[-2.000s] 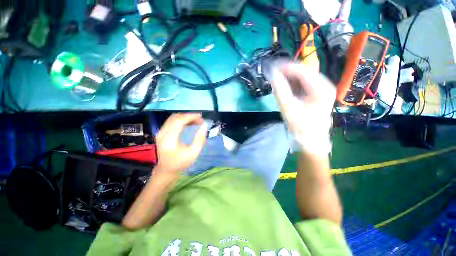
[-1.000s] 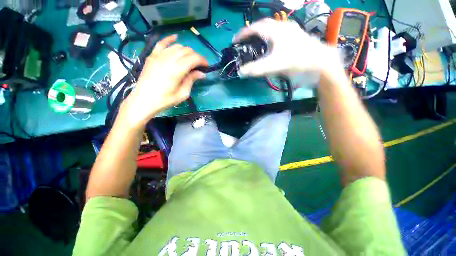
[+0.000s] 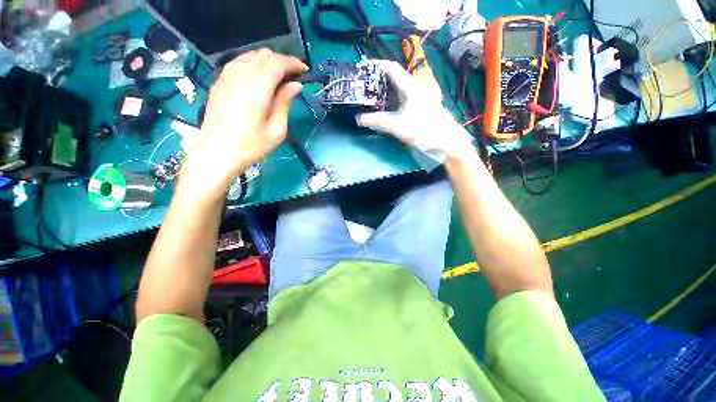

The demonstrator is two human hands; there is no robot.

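Observation:
A dark circuit board assembly (image 3: 356, 85) covered with small parts is held over the bench mat. My right hand (image 3: 412, 110), in a thin clear glove, grips it by its right side. My left hand (image 3: 250, 106) is bare and pinches a thick black cable (image 3: 314, 78) that runs to the board's left side. Thin light wires show where cable and board meet. Another black cable end (image 3: 318, 178) with a whitish tip lies at the bench's front edge, below the hands.
An orange multimeter (image 3: 516, 78) with test leads lies to the right. A solder spool (image 3: 108, 188) lies to the left. A dark-screened unit (image 3: 235, 30) stands at the back. A yellow-orange handled tool (image 3: 414, 53) lies behind my right hand. A red bin (image 3: 240, 272) is below the bench.
The board assembly is now raised and clearly visible in my right hand. Both hands have shifted slightly left in view, and the camera view has turned, showing more of the dark-screened unit.

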